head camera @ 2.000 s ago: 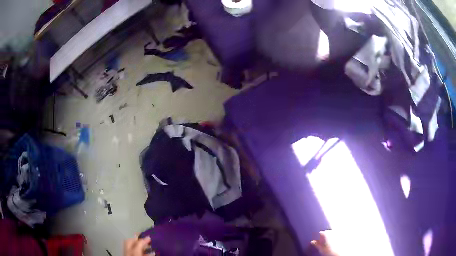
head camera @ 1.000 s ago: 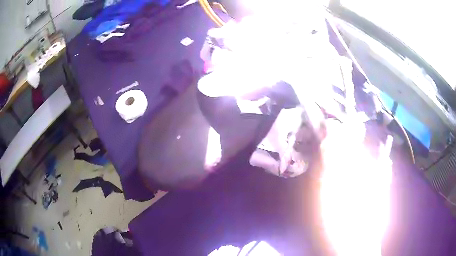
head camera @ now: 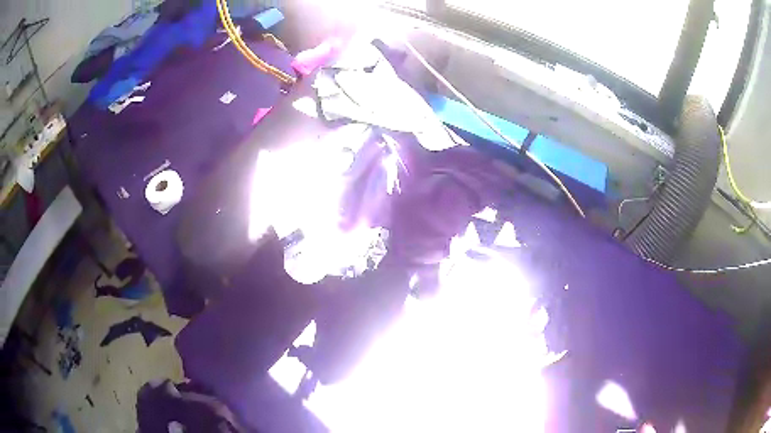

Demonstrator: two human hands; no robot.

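Note:
Neither of my hands can be made out. Dark purple and pale garment pieces (head camera: 435, 207) lie loosely across the middle of the pressing table (head camera: 668, 317). A white cloth piece (head camera: 385, 101) lies at their far end. A patterned pale piece (head camera: 363, 254) lies nearer, and small white patches (head camera: 290, 372) show nearer still. Sun glare washes out much of the cloth, so its edges are hidden. No iron can be made out.
A white roll (head camera: 164, 191) and a blue cloth heap (head camera: 156, 51) are on the far left. Yellow-orange hoses (head camera: 245, 51) run at the back. A grey ribbed duct (head camera: 686, 182) stands by the window at right. Dark scraps (head camera: 135, 331) lie on the floor.
The view has swung up and right from the floor and near table edge to the window side. Hands showed at the bottom two seconds ago and no longer show. The purple cloth at centre is more visible.

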